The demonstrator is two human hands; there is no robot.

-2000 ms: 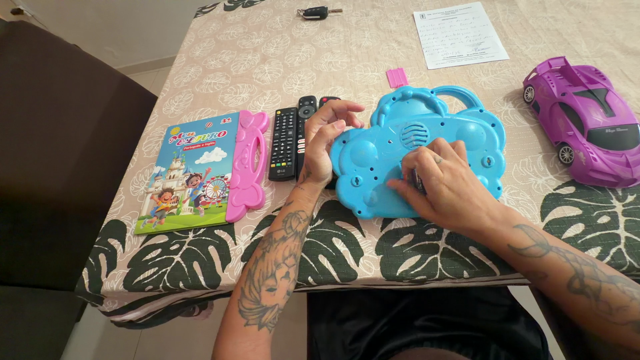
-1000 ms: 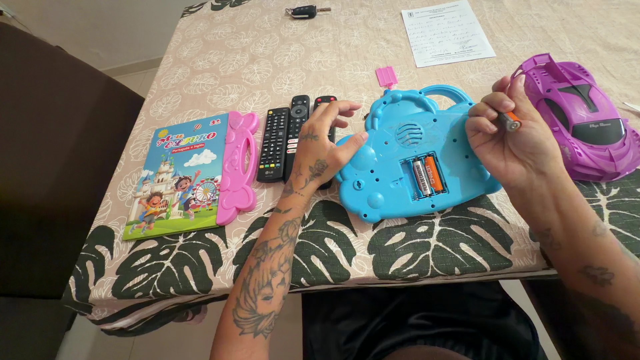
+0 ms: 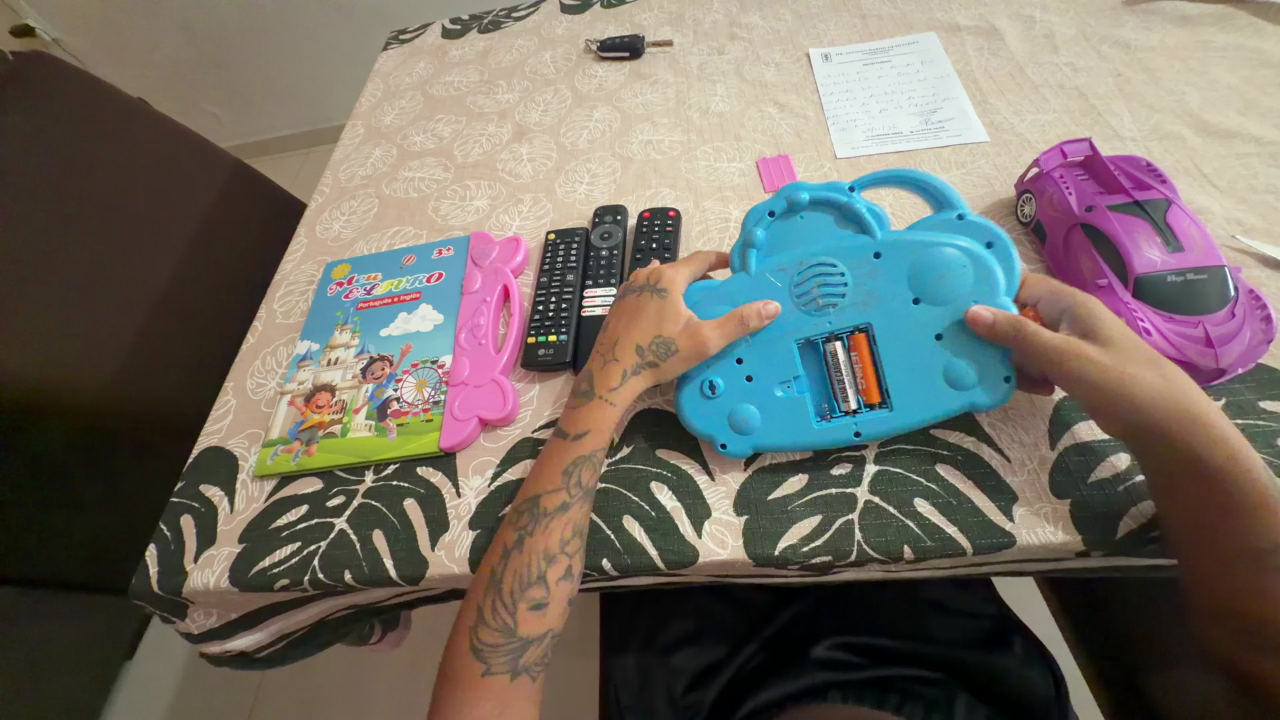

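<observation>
A blue plastic toy (image 3: 900, 330) with a loop handle lies back side up, its battery compartment (image 3: 815, 385) uncovered. Two batteries (image 3: 852, 372), one silver and black, one orange, sit in the compartment's middle and right; a gap shows at its left. My left hand (image 3: 672, 325) grips the toy's left edge, thumb on top. The right edge is held by my right hand (image 3: 1060, 335), thumb on top, with a bit of an orange battery (image 3: 1030, 315) showing among its fingers. Beyond the toy lies a small pink plastic cover (image 3: 777, 173).
Left of the toy lie several black remote controls (image 3: 555, 300) and a children's book (image 3: 365, 360) with a pink plastic handle (image 3: 485, 345). A purple toy car (image 3: 1145, 255) stands at the right. Farther back are a car key (image 3: 622, 46) and a paper sheet (image 3: 897, 95) bearing writing.
The right hand first covered the compartment, then held an orange battery raised at the right; now it has come down onto the toy's right edge. The left hand has closed on the left edge.
</observation>
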